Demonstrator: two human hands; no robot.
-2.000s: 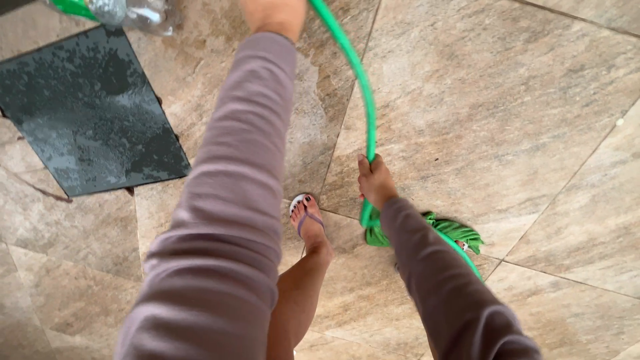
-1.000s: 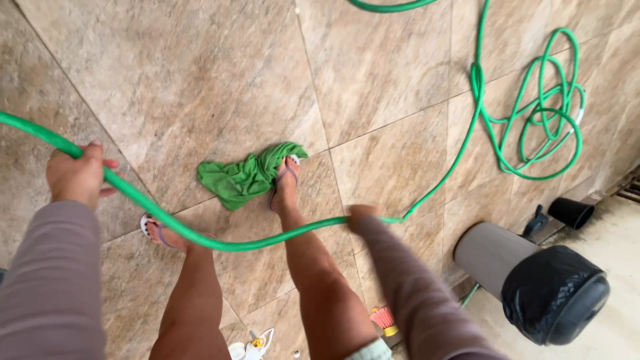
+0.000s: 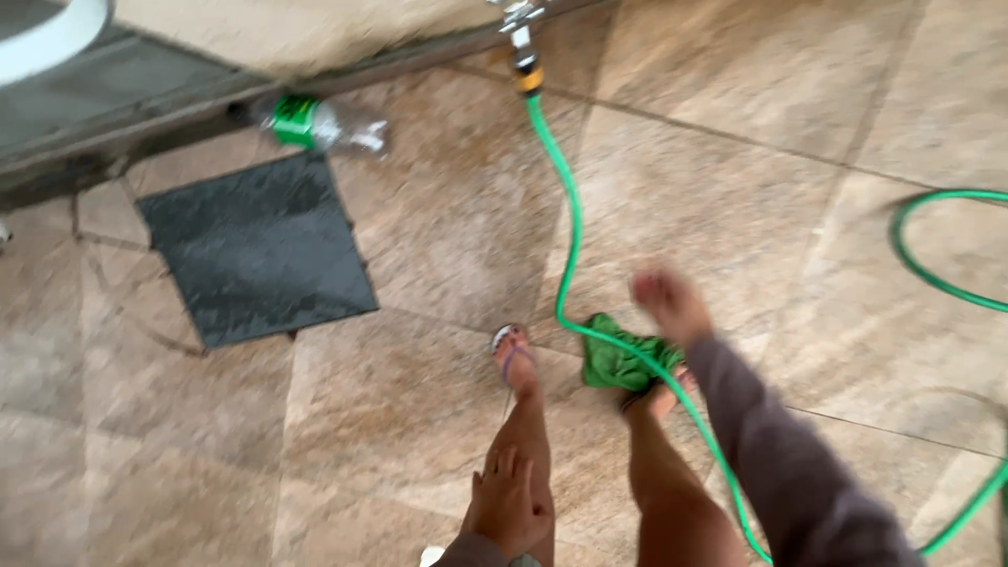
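A green garden hose [image 3: 575, 213] runs from a metal tap [image 3: 520, 16] with a black and yellow hose connector [image 3: 529, 77] down across the floor and past my legs. My left hand [image 3: 508, 504] rests over my left leg near the knee, fingers spread, holding nothing. My right hand [image 3: 673, 303], blurred, is above the floor just right of the hose and near a green cloth [image 3: 618, 358]; its fingers look curled, and whether they hold anything is unclear. The cloth lies bunched at my right foot, with the hose crossing over it.
A dark square plate [image 3: 264, 248] lies wet on the tiled floor at left. Beyond it, a clear plastic bottle with a green label [image 3: 315, 124] lies by the wall base. Another hose loop [image 3: 906, 236] is at right. My sandalled left foot [image 3: 516, 358] stands beside the cloth.
Both hands held the hose a second or two ago; my left hand has let go and is now at my leg. The hose now lies across the cloth. The view has swung a lot.
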